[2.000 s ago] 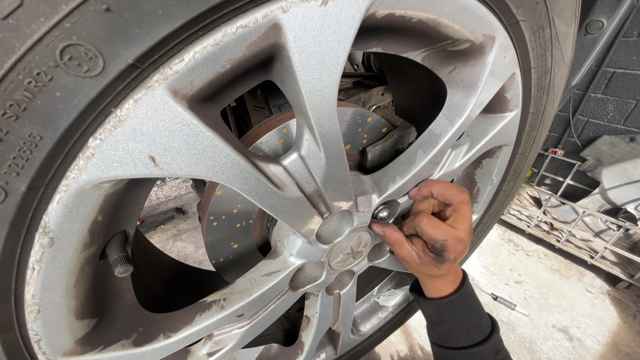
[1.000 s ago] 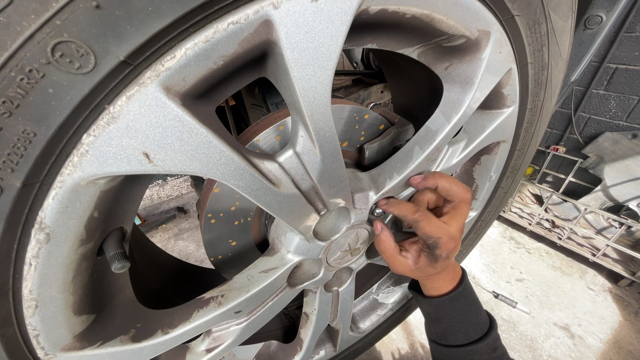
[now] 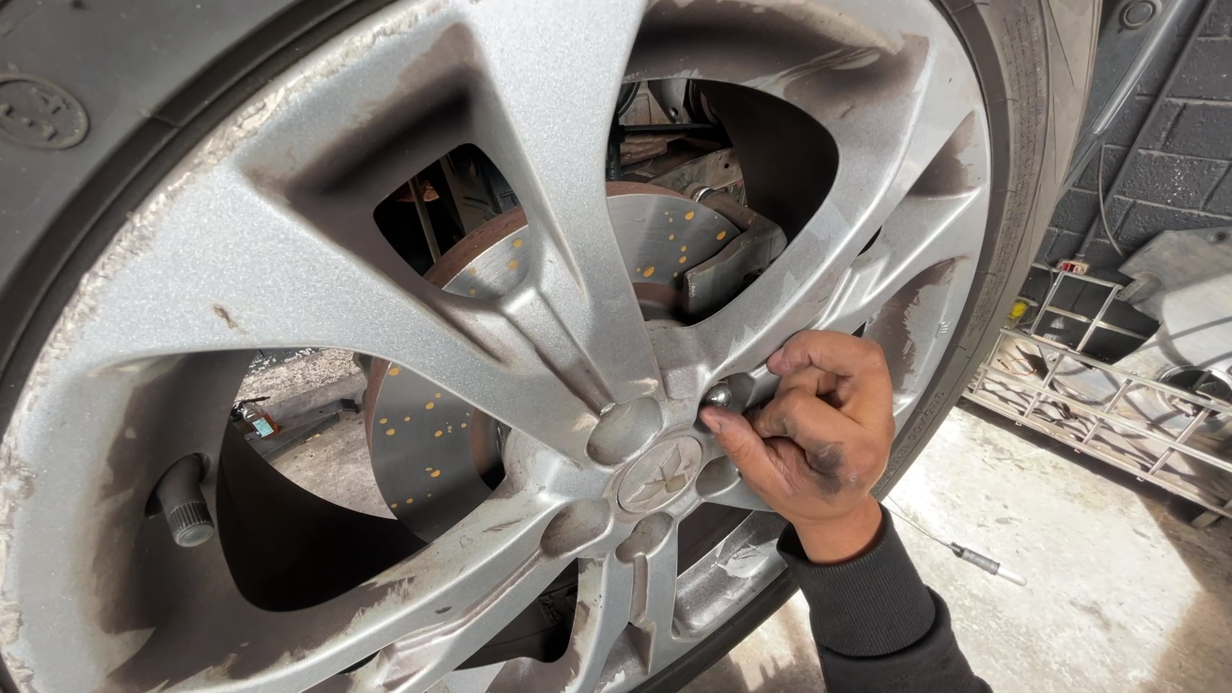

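Observation:
My right hand [image 3: 823, 433], smudged dark and in a black sleeve, is at the hub of a silver alloy wheel [image 3: 568, 87]. Its fingertips grip a shiny domed lug nut [image 3: 718, 394] at the lug hole up and right of the center cap [image 3: 659, 474]. The nut's far end is hidden in the hole. Other lug holes, such as the one left of the nut [image 3: 625, 430], surround the cap. Behind the spokes is a brake disc [image 3: 423, 433] with yellow spots. A capped valve stem [image 3: 185, 502] sticks out at lower left. My left hand is out of view.
The tire [image 3: 1020, 144] surrounds the wheel. A wire rack [image 3: 1088, 395] holding metal parts stands on the floor at right, near a dark block wall [image 3: 1179, 135]. A thin pen-like tool [image 3: 987, 561] lies on the concrete floor [image 3: 1068, 626].
My right hand stays at the same lug hole, its fingers shifting around the nut. The index finger, on the nut one second ago, is now raised off it.

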